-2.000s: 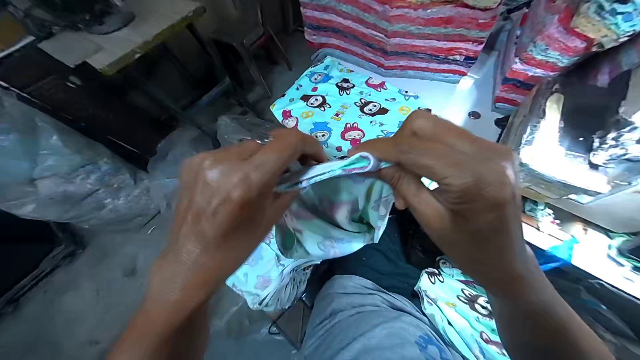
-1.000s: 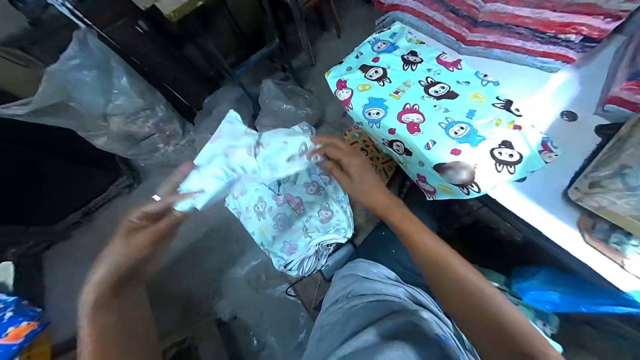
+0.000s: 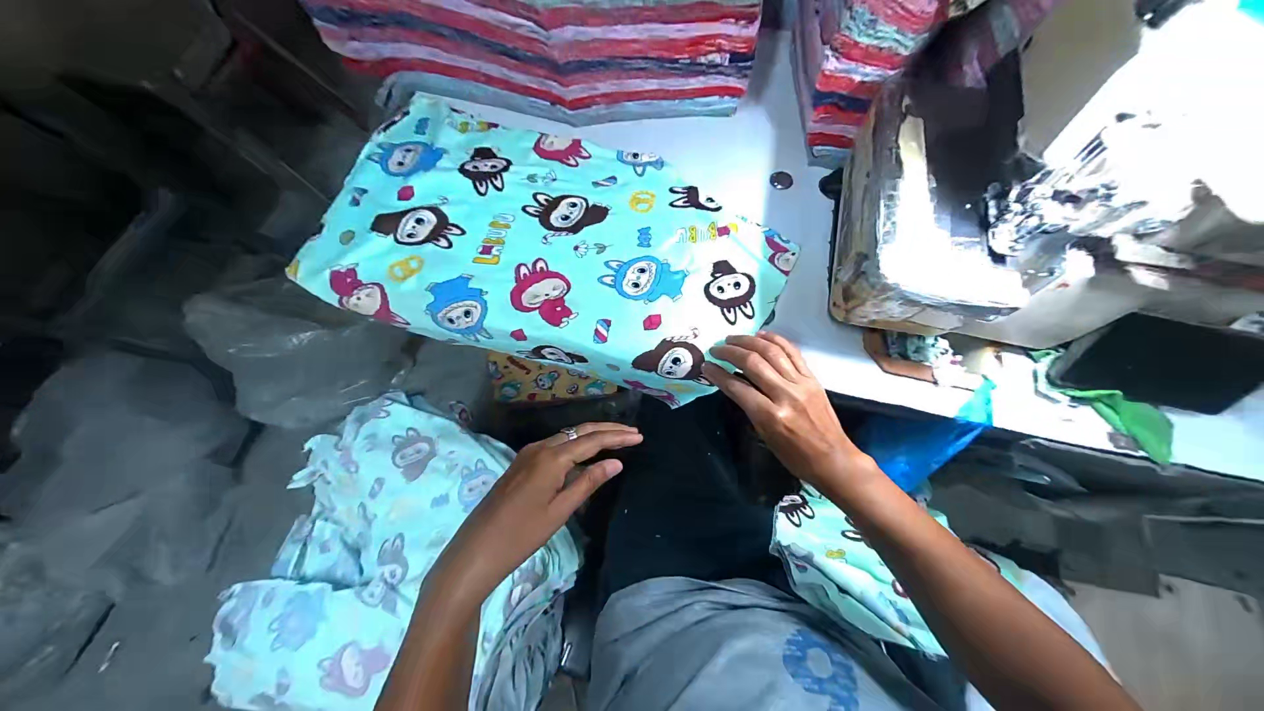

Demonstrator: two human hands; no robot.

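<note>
Turquoise fabric printed with cartoon figures (image 3: pixel 573 232) lies flat on the white table, its front edge hanging over. My right hand (image 3: pixel 775 400) rests its fingertips on the near right corner of that fabric, without a visible pinch. Wearing a ring, my left hand (image 3: pixel 553 474) hovers below the fabric's front edge, fingers loosely extended and nothing in it. A heap of the same kind of printed fabric, wrong side out (image 3: pixel 395 573), lies at lower left, beneath and beside my left forearm. Another printed piece (image 3: pixel 854 563) lies by my right forearm.
Striped fabric stacks (image 3: pixel 563 59) stand at the table's back. At right is a sewing machine (image 3: pixel 918 227), worn and partly glared out, with a dark round object (image 3: pixel 781 181) beside it. A blue plastic bag (image 3: pixel 918 444) hangs under the table edge (image 3: pixel 1047 434). Clear plastic (image 3: pixel 296 346) lies at left.
The light piece that both hands held is no longer in them. My right hand has come to the fabric on the table; my left is empty near its edge. The view has shifted toward the table.
</note>
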